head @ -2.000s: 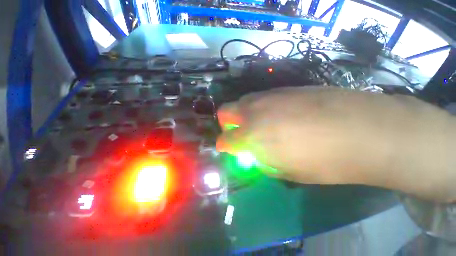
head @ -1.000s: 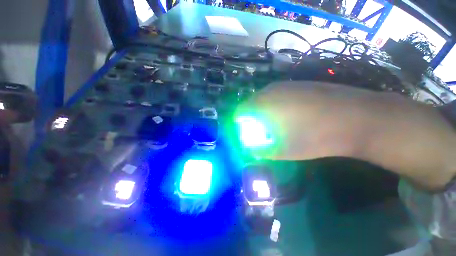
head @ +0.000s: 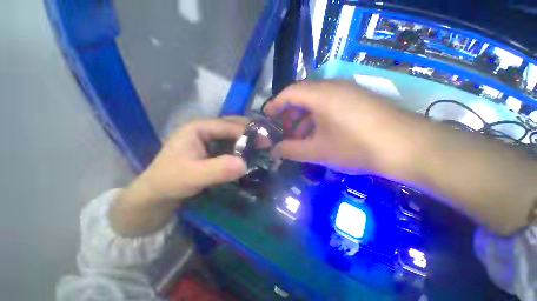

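My left hand [head: 188, 159] is closed on a small dark watch unit [head: 256, 141] with a shiny metallic edge, held above the shelf's front left. My right hand [head: 335, 123] is beside it from the right, its thumb and fingertips at the watch unit. Whether it grips the same unit or a second one is blurred. On the shelf below, one watch [head: 350, 220] glows white with a blue flare. Two watches with small white-lit screens lie beside it, one to its left [head: 289, 204] and one to its right [head: 417, 257].
The green shelf mat [head: 259, 235] has a blue front edge. Blue rack posts [head: 106, 88] stand at the left. Black cables [head: 456, 106] loop at the back right. Blue shelves with equipment [head: 436, 47] stand behind. Something red [head: 194, 289] shows below the shelf.
The view has turned left. My right hand has moved from the shelf to my left hand, which now shows fully with a watch unit. The blue-lit watch remains on the shelf.
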